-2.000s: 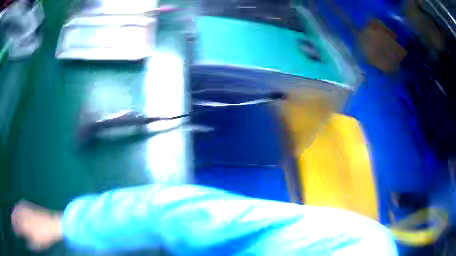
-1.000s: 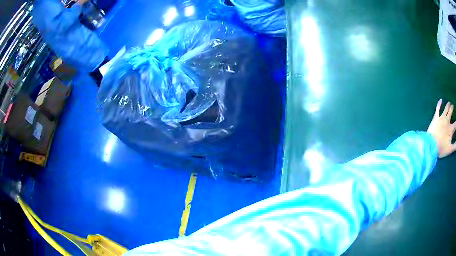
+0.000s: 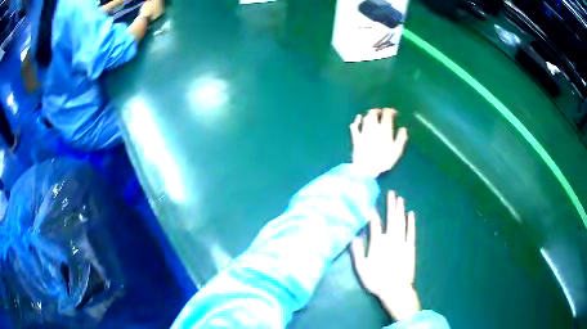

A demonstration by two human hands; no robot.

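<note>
My left hand [image 3: 378, 142] is over the glossy green bench [image 3: 257, 148], fingers apart and slightly curled, with nothing in it. My right hand [image 3: 387, 257] is nearer to me, just below it, fingers spread and empty. Both sleeves are light blue. A white retail box [image 3: 367, 38] with a picture of a dark device stands on the bench beyond my left hand, cut off by the top edge. I cannot tell whether the hands touch the bench.
A person in a blue smock [image 3: 80, 71] is at the upper left, hands at the bench edge. A translucent blue bag [image 3: 58, 238] with dark contents is on the floor at lower left. A pale green line [image 3: 492, 99] curves along the right. Part of another white object [image 3: 257, 1] shows at the top.
The view has swung toward the bench. The bag now shows at lower left and the white box near top centre. My right hand has come into view beside my left.
</note>
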